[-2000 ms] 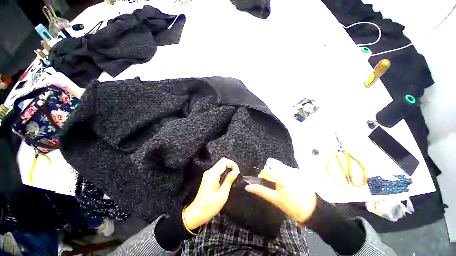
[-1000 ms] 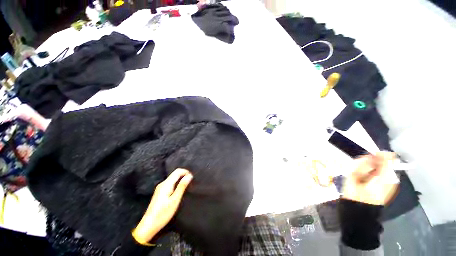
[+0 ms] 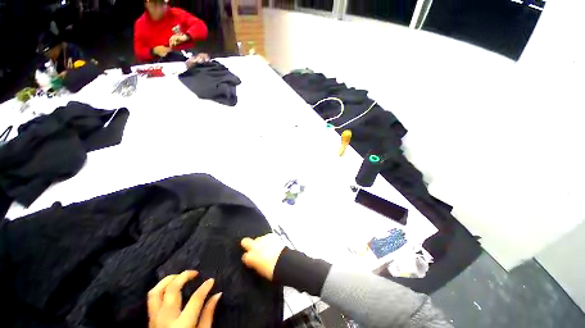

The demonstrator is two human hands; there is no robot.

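Observation:
The black textured garment covers the near left of the table and reaches the bottom edge. My left hand lies on it at the bottom, fingers spread, partly cut off by the frame edge. My right hand is on the garment's right part, fingers curled with the fingertips against the cloth. Whether it pinches the cloth or a small thing is too blurred to tell. A thin pointed tool shows just beyond my right hand; whether the hand touches it is unclear.
Right side: small patterned packet, amber-handled tool, black thread cone, phone, blue patterned pouch, crumpled clear plastic. Other black garments lie left and far. A person in red sits beyond.
The view has turned right and up. My right hand, out over the right table corner a second ago, is back on the garment. My left hand's fingers are now spread wider.

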